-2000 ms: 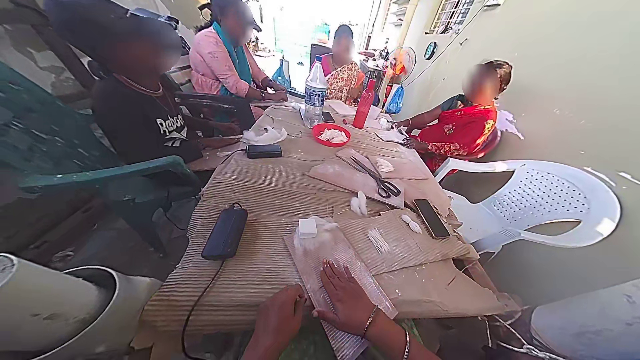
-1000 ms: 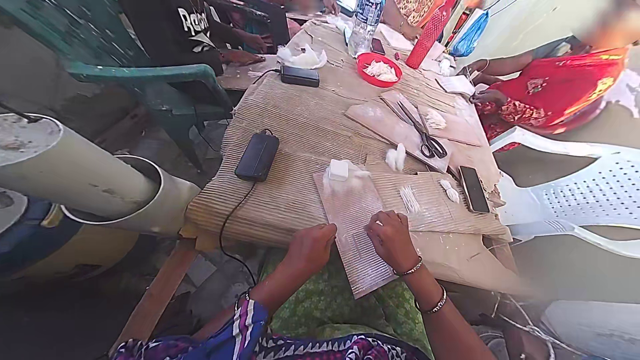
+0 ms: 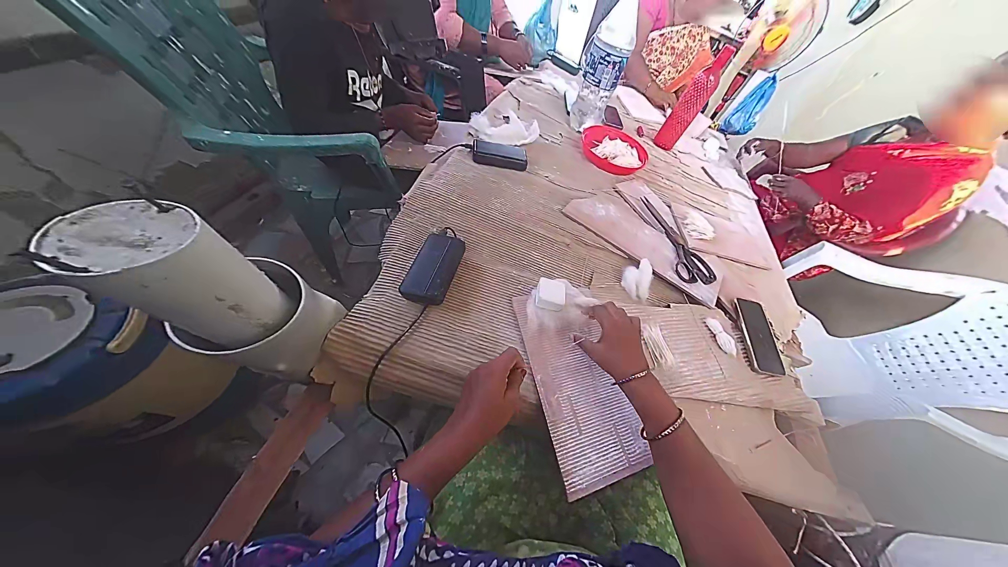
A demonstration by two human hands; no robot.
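A corrugated cardboard strip [image 3: 587, 425] lies at the table's near edge, overhanging it. My right hand [image 3: 613, 340] is over its upper part, fingertips near a white block [image 3: 550, 294] and loose white powder or fibre; whether it pinches anything is unclear. My left hand [image 3: 494, 384] is curled beside the strip's left edge; its fingers hide whatever may be inside. Thin white sticks or wicks [image 3: 655, 346] lie right of my right hand. White cotton tufts [image 3: 636, 279] and a small white bundle [image 3: 720, 336] lie farther off.
On the cardboard-covered table are a black power adapter [image 3: 432, 266] with a cable, scissors [image 3: 691, 264], a phone [image 3: 760, 337], a red bowl [image 3: 614, 150] of white pieces and a plastic bottle [image 3: 602, 75]. Several people sit around it; a white chair [image 3: 937, 346] stands at right.
My right hand has moved from the middle of the cardboard strip up toward the white block. My left hand stays curled near the strip's left edge. The view has shifted.
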